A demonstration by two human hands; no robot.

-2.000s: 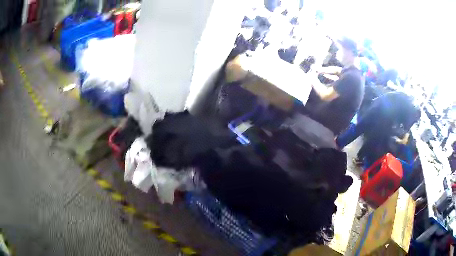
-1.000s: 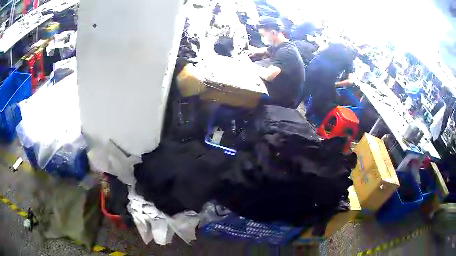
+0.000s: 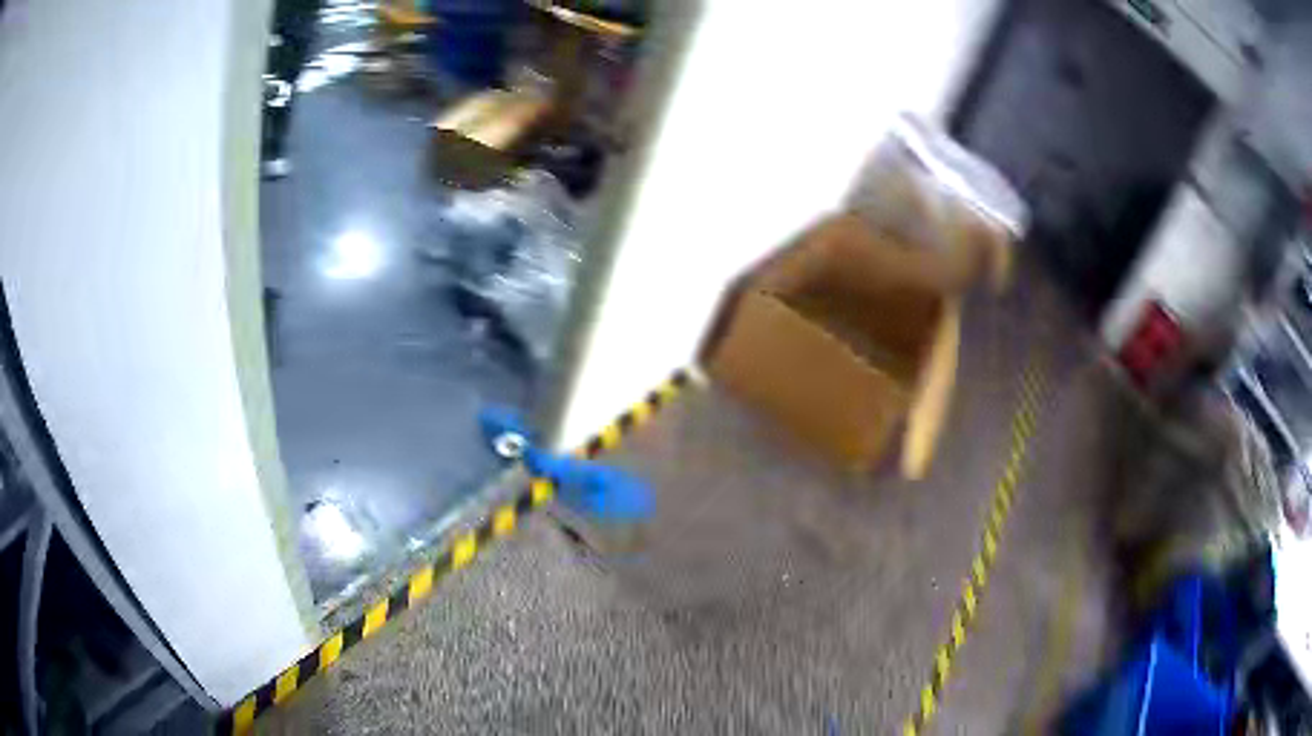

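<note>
Neither of my hands is in the picture. Nearest in front of me is a doorway with yellow-black tape [image 3: 417, 582] along its threshold. A blurred blue item [image 3: 604, 489] lies across the tape at the doorway's right side; I cannot tell what it is. Beyond the threshold is a shiny grey-blue floor [image 3: 403, 374]. An open brown cardboard box [image 3: 813, 374] stands on the workshop floor right of the doorway, against the white wall [image 3: 748, 158].
Inside the doorway are a smaller cardboard box [image 3: 497, 122] and clear plastic bags [image 3: 525, 259]. A dark door [image 3: 1079, 130] is at the back right. A yellow-black floor line [image 3: 993, 539] runs up the right. A blue bin [image 3: 1187, 669] is at lower right.
The view has swung from the black cloth heap, two people and red stool to the doorway. None of those three shows now. No hand shows in any frame.
</note>
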